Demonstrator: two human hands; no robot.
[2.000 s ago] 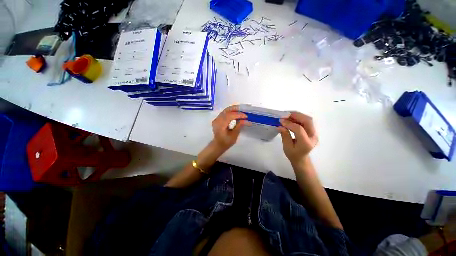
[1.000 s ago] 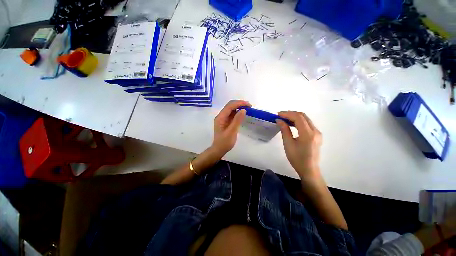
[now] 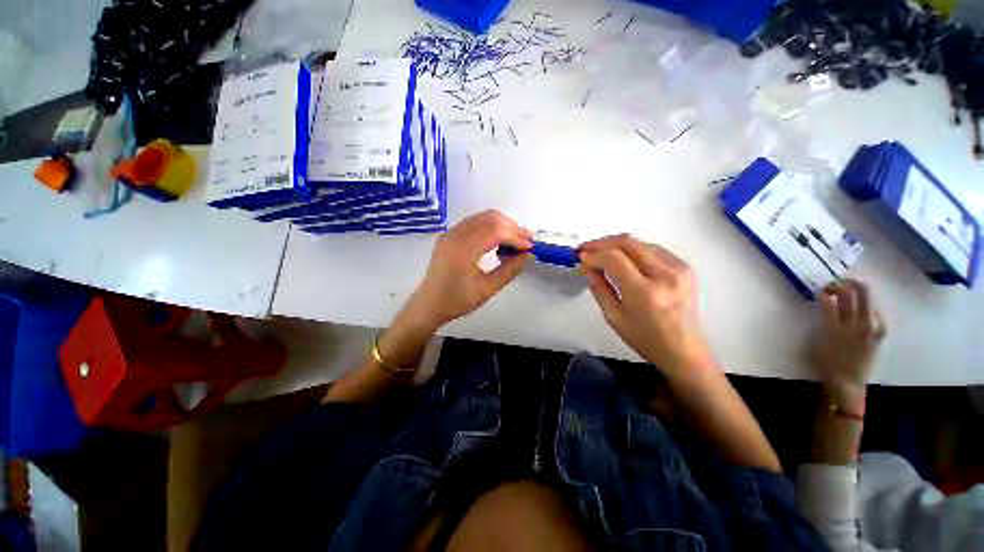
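Observation:
A retail box with a narrow blue end is held upright between my hands over the table near its front edge. My left hand pinches the left corner of the blue end. My right hand pinches the right corner. Most of the box below the blue end is hidden or blurred. A stack of finished boxes stands to the left in two adjoining piles, white text faces up with blue edges.
Two sets of boxes lie on the right, one nearer and one farther right. Another person's hand touches the nearer one. Dark slivers, a yellow-orange roll and black heaps lie on the table; a red stool stands left.
The blue end, first seen wide, is now pressed narrow between my fingers. Another person's hand has come in at the right, with a picture-face box now lying beside the earlier ones.

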